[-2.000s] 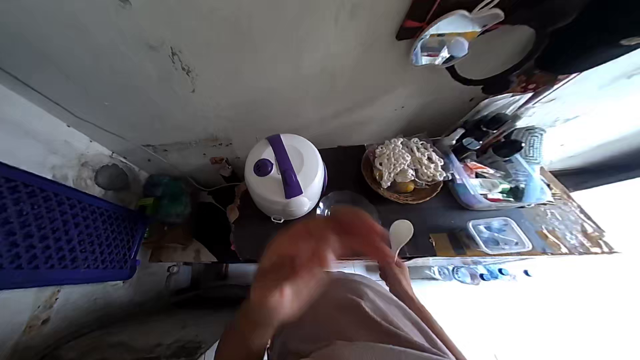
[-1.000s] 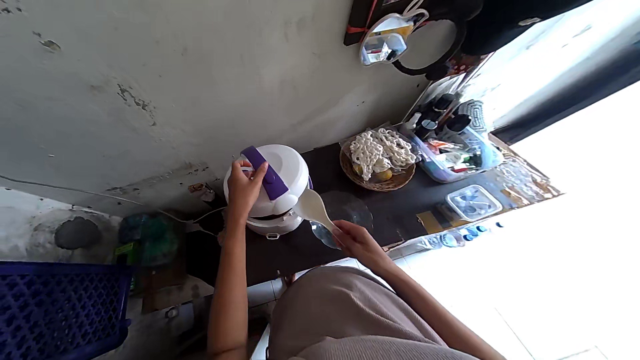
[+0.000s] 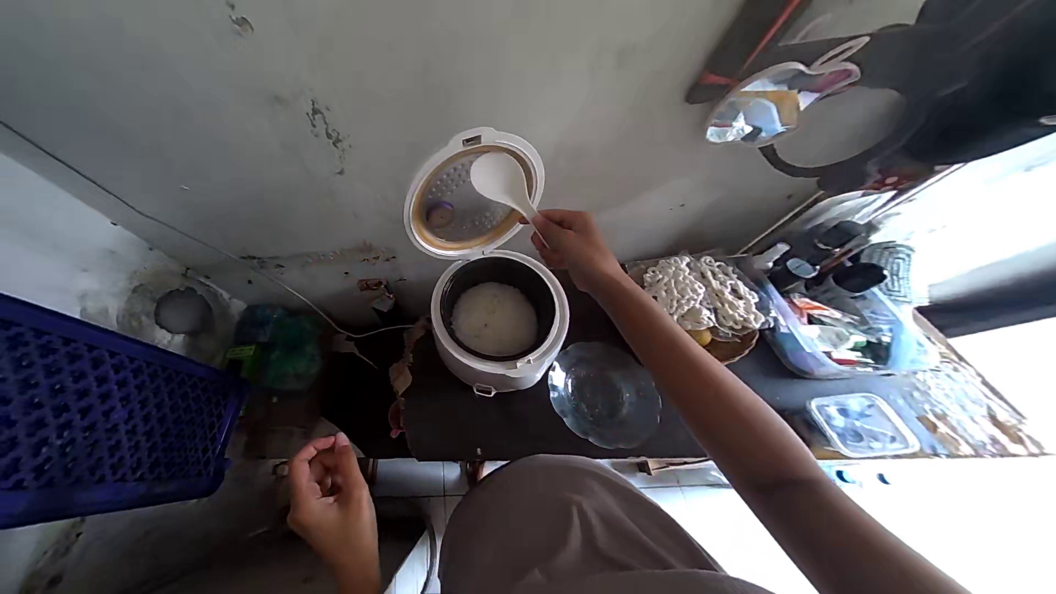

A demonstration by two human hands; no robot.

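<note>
My right hand (image 3: 573, 247) grips the handle of a white rice paddle (image 3: 500, 179), whose broad end is in front of the raised lid (image 3: 418, 206) of a rice cooker. The white rice cooker (image 3: 497, 375) stands uncovered on the dark table, with white cooked rice (image 3: 494, 319) in its dark inner pot. To the right of the cooker and below my right forearm lies a clear glass plate (image 3: 605, 394) with a scalloped rim. Off the table's left end, my left hand (image 3: 334, 495) is raised with curled fingers and holds nothing.
A wicker basket (image 3: 737, 348) with cream knitted items is right of my forearm. Beyond it stand a plastic tub (image 3: 817, 363) of mixed goods and a lidded clear container (image 3: 863, 424). A purple plastic basket (image 3: 107, 412) is at far left. The cooker's cord (image 3: 280, 285) runs along the wall.
The cooker's lid has swung up, and the rice now shows. My left hand has left the lid's handle and moved down and left. The paddle in my right hand has risen toward the lid.
</note>
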